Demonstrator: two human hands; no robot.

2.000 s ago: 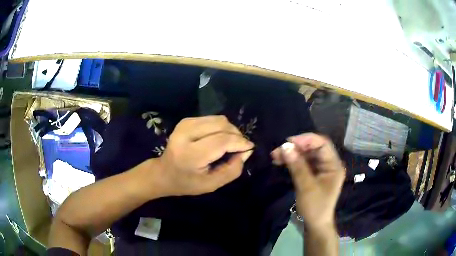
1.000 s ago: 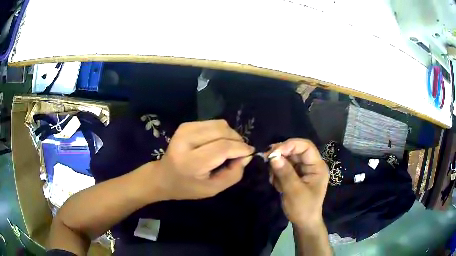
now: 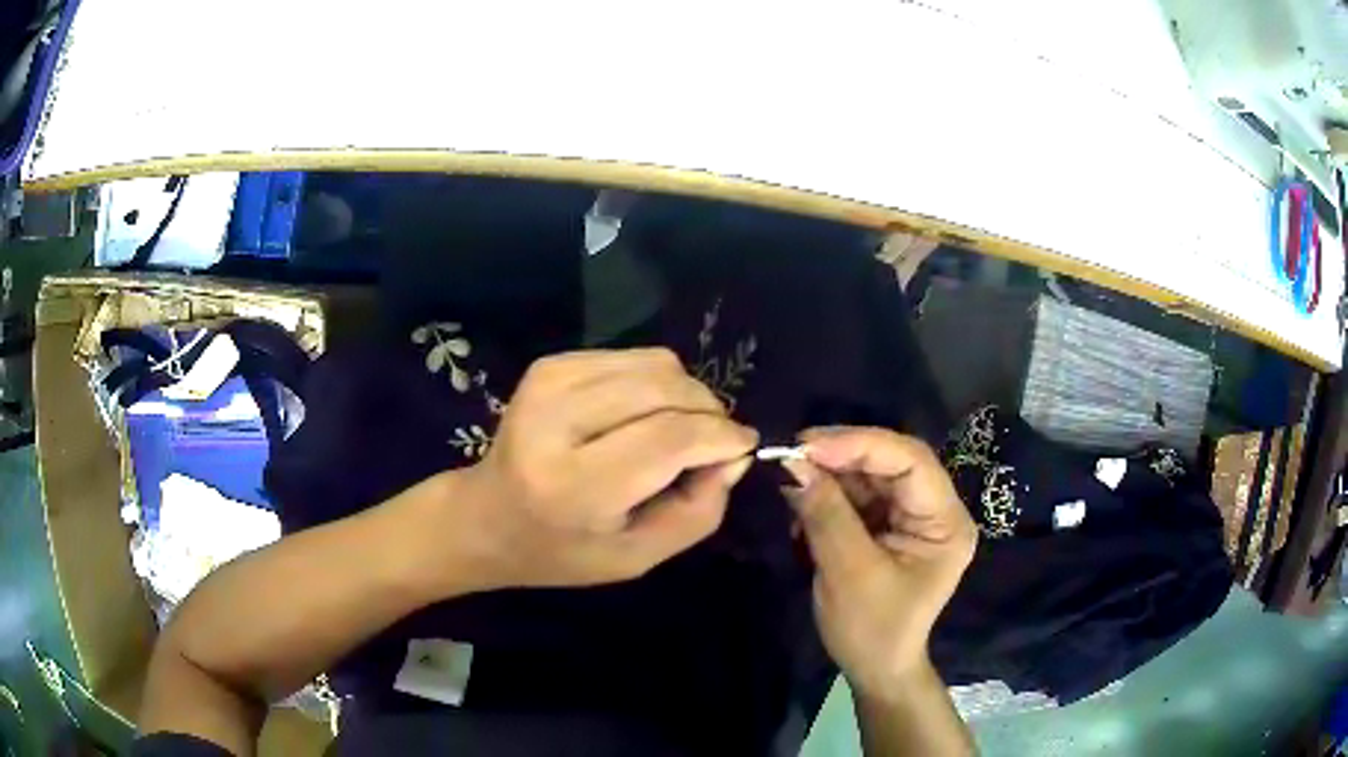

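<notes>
My left hand is closed, its thumb and fingertip pinching a thin dark edge of cloth, mostly hidden by the fingers. My right hand pinches a small white piece between thumb and forefinger. The white piece lies in the short gap between the two hands, against the dark edge. A dark embroidered garment is below and behind both hands, with pale gold leaf motifs. A white square label lies on the dark cloth at the lower left.
The white table with a wooden edge crosses the top. An open cardboard box with blue and white packets is at left. A dark embroidered heap with small white pieces and a grey striped block are at right. A red-and-blue ring lies on the table.
My right hand has moved left to my left hand, bringing the white piece to the dark edge. The white piece now lies flatter between the fingertips. My left hand has barely moved.
</notes>
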